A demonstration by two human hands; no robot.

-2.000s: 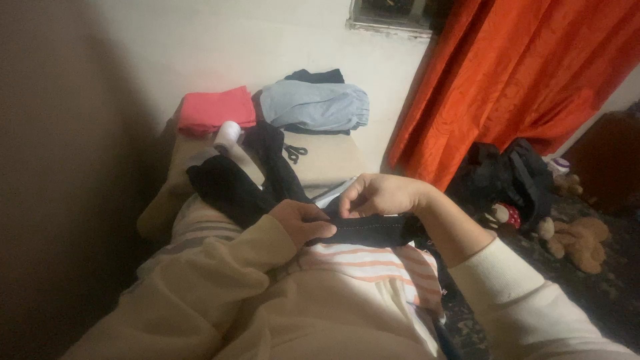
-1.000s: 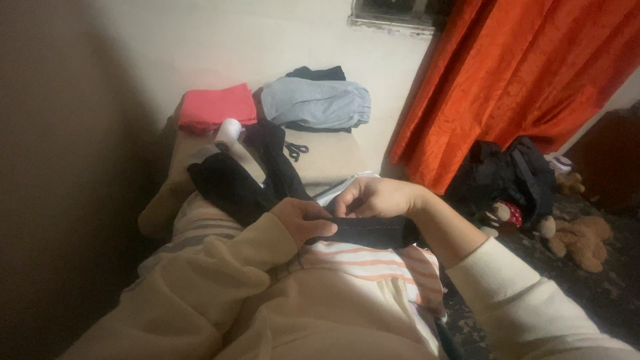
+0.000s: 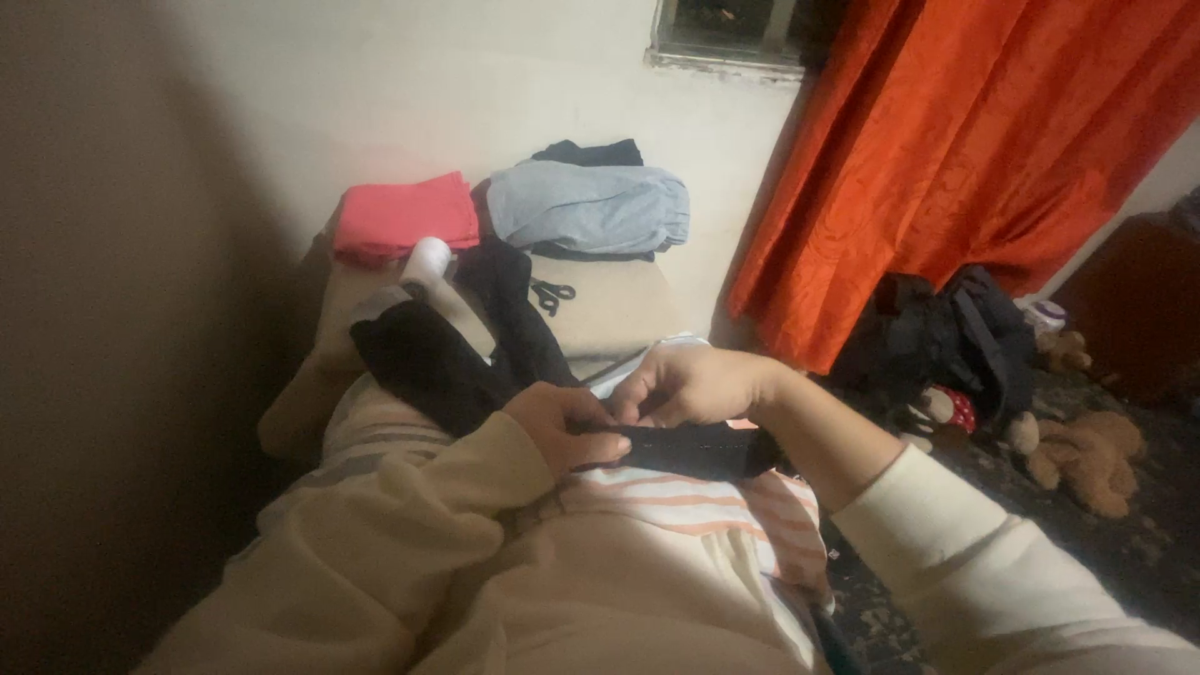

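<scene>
A black garment (image 3: 689,452) lies across my lap, with a line of pale stitches along its folded edge. My left hand (image 3: 565,427) pinches that edge between thumb and fingers. Close beside it, my right hand (image 3: 689,382) has its thumb and fingertips together at the same edge; whether a needle is between them is too small to see. Two black legs of cloth (image 3: 427,361) stretch away from my lap toward a cushioned seat. A spool of white thread (image 3: 429,258) and dark-handled scissors (image 3: 551,294) lie beyond my hands.
On the beige seat (image 3: 619,305) are a folded pink cloth (image 3: 408,214) and folded light-blue clothing (image 3: 591,206) against the wall. An orange curtain (image 3: 919,169) hangs at the right. A black bag (image 3: 980,337) and a brown teddy bear (image 3: 1092,459) lie on the floor.
My right hand has moved slightly in toward my left hand since the earliest frame. The left hand keeps its pinch on the black cloth.
</scene>
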